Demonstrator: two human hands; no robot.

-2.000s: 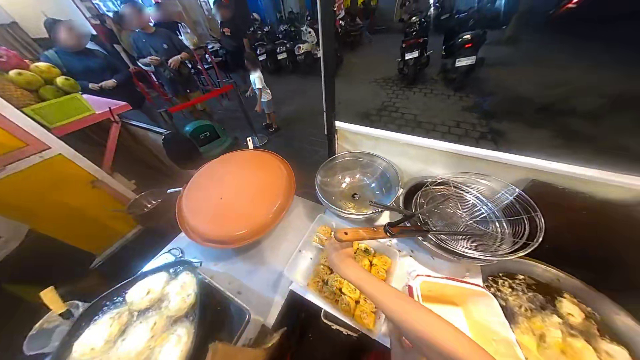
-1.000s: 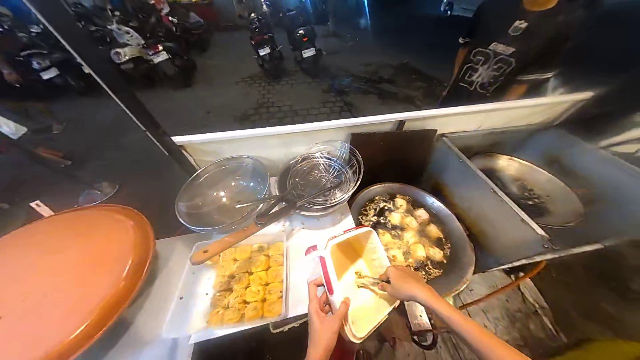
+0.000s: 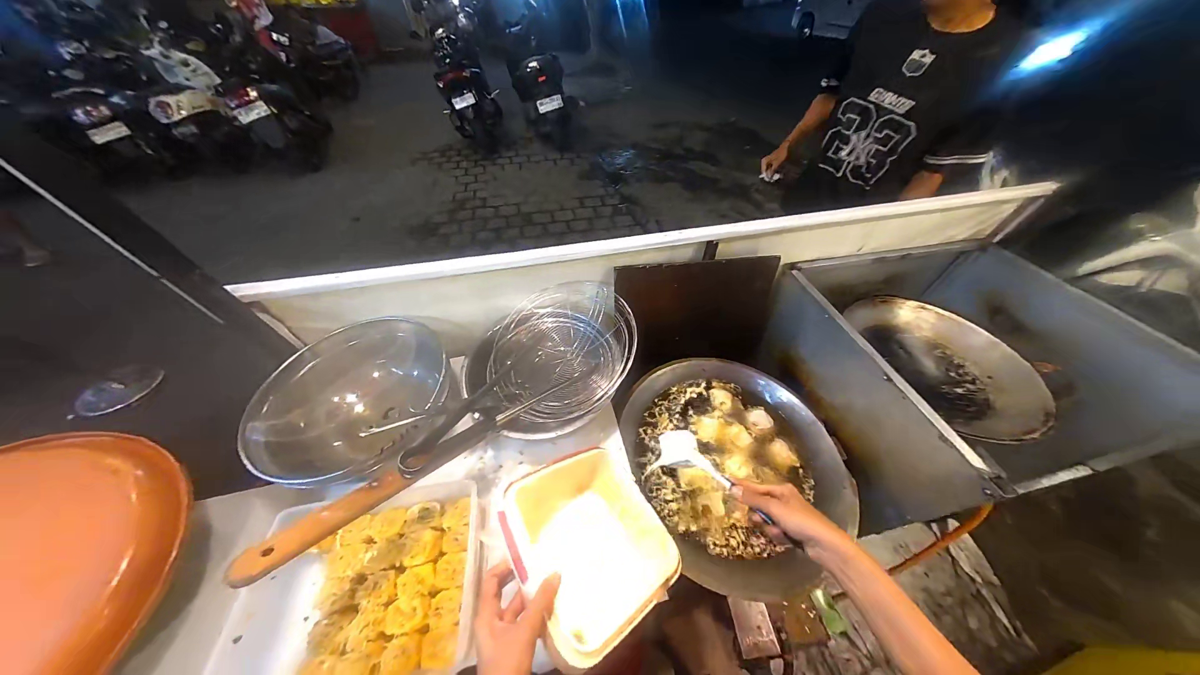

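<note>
My left hand (image 3: 511,614) grips the near left edge of a cream-coloured plastic tub (image 3: 595,553), tilted and overexposed inside. My right hand (image 3: 783,516) holds the handle of a pale ladle or spatula (image 3: 684,452), whose head is over the wok (image 3: 825,441). Round pieces of food (image 3: 736,436) and dark golden crumbs fry in oil in that wok. Left of the tub, a white tray (image 3: 258,614) holds rows of yellow dumpling-like pieces (image 3: 408,586). A wooden-handled strainer (image 3: 323,530) lies across the tray's far edge, its wire head among the wire baskets (image 3: 562,361).
A clear bowl (image 3: 342,403) stands behind the tray, and a large orange lid (image 3: 84,544) is at far left. A second wok (image 3: 947,370) sits right, inside metal walls. Beyond the stall's ledge (image 3: 647,242) stands a person (image 3: 872,112); motorcycles (image 3: 464,89) are parked farther off.
The view has swung right since the first frame. My right hand, over the tub one second ago, is now over the wok with the utensil. My left hand still holds the tub.
</note>
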